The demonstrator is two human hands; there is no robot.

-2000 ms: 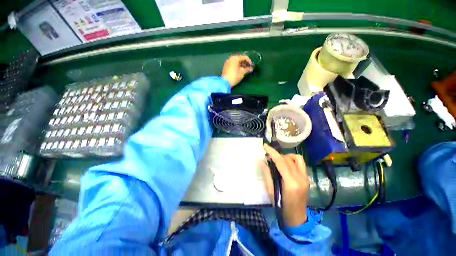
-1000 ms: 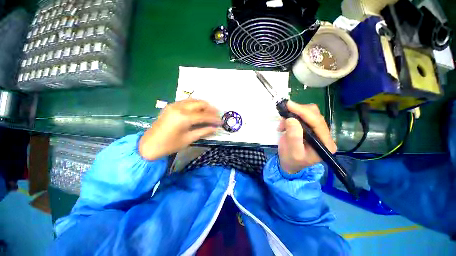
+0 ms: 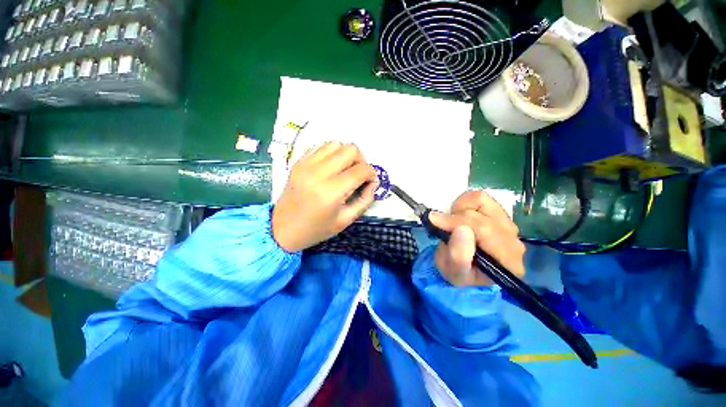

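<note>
A round violet circuit board (image 3: 382, 183) lies on the white sheet (image 3: 382, 123), partly covered by my left fingers. My left hand (image 3: 322, 195) is bare, its fingertips closed together at the board's left edge; whether they grip the board or something small on it is hidden. My right hand (image 3: 480, 238) holds the soldering iron (image 3: 497, 274) by its black handle. The iron's bright tip points left and reaches the board's right side. A thin yellowish strand (image 3: 293, 139) lies on the sheet beyond my left hand. A small silver-white block (image 3: 247, 143) lies left of the sheet.
A fume fan (image 3: 446, 49) stands behind the sheet, with a dark round assembly (image 3: 357, 25) beside it. The solder waste pot (image 3: 537, 87) and blue soldering station (image 3: 601, 103) are at right. Trays of blocks (image 3: 83, 56) are at left. Another person's blue sleeve (image 3: 704, 238) shows at right.
My left hand has moved right onto the board's edge. The iron's tip has come down from the sheet's far side to the board. The camera view has shifted slightly.
</note>
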